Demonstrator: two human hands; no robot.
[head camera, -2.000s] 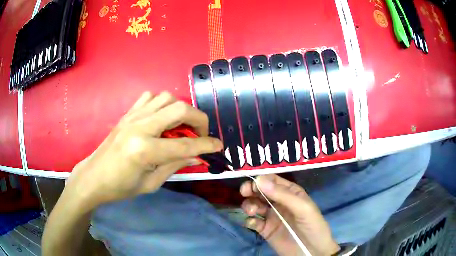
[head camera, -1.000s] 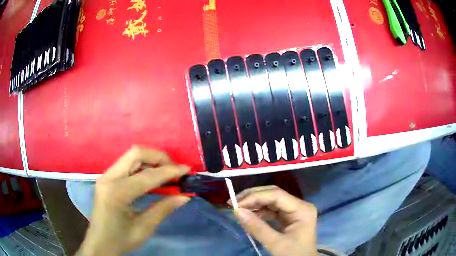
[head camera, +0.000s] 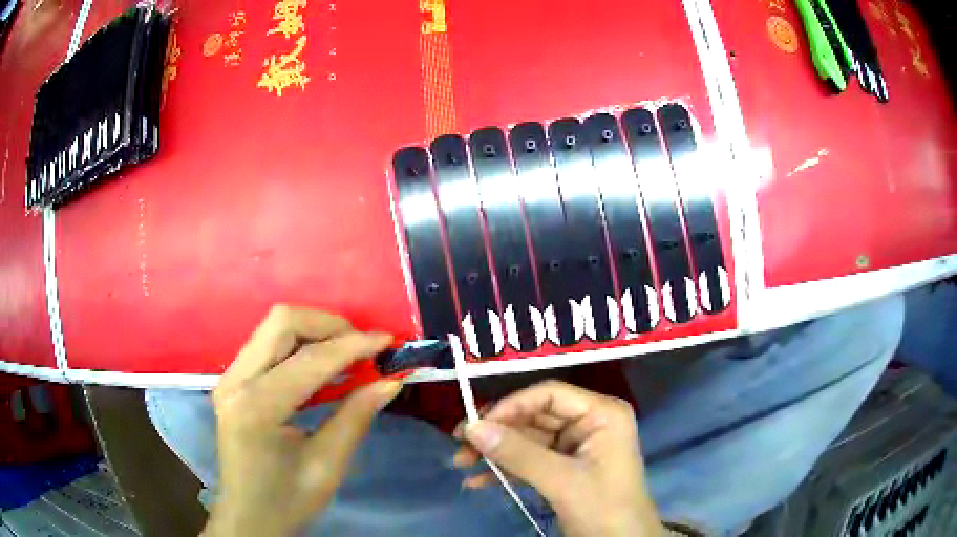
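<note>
A row of several black strip parts lies side by side on the red table. White tape pieces show at the near ends of all but the leftmost strip. My left hand holds red-handled snips, their dark blades beside the near end of the leftmost strip. My right hand pinches a narrow white tape; its free end reaches up to the leftmost strip's near end, by the snips' tips. Whether it touches the strip I cannot tell.
Stacked black parts with a row of white ends lie at the far left. A green and black tool lies at the upper right beside loose black pieces. A grey tray holding black parts is at the lower right. The table's white edge curves above my lap.
The snips moved from the leftmost strip down past the table's edge, then slightly up again. My right hand has raised the tape's free end to that strip's near end.
</note>
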